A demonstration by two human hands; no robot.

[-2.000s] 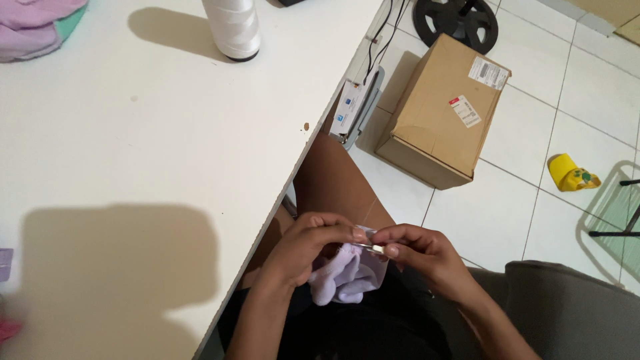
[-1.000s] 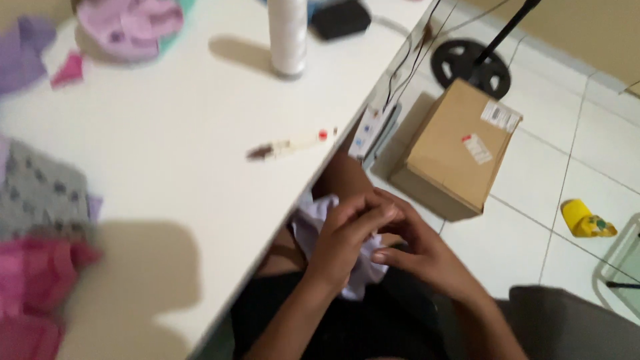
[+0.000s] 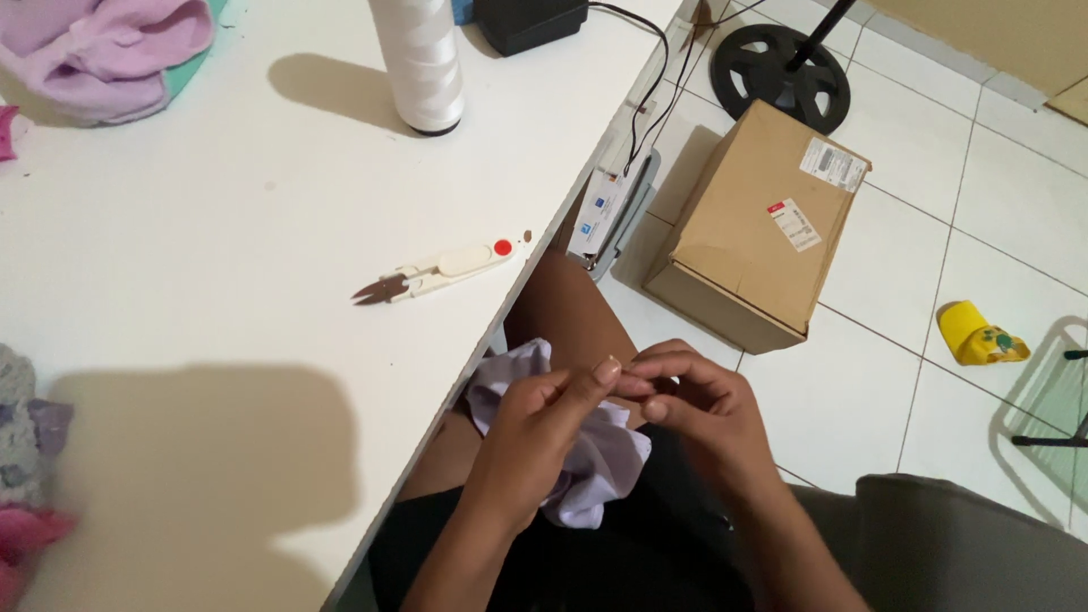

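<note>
Both hands are over my lap, fingertips close together. My left hand (image 3: 544,425) lies over a lavender cloth piece (image 3: 603,467), its thumb raised near the other hand's fingers; whether it grips the cloth is hidden. My right hand (image 3: 705,408) has its fingers curled, thumb near the fingertips; anything thin between them is too small to tell. Cream-handled thread snips (image 3: 450,270) with brown blades and a red dot lie on the white table (image 3: 255,238) near its edge. Beyond them stands a cone of white thread (image 3: 421,68).
Pink and teal fabric (image 3: 110,51), grey fabric (image 3: 17,425) and bright pink fabric (image 3: 30,540) lie at the table's left. A black device (image 3: 531,21) with a cable sits at the back. On the tiled floor are a cardboard box (image 3: 765,221), a round black base (image 3: 778,76) and a yellow item (image 3: 977,331).
The thread snips, not visible on the table two seconds ago, now lie there. My hands, earlier working at the cloth with a small light-coloured object between them, are now over it.
</note>
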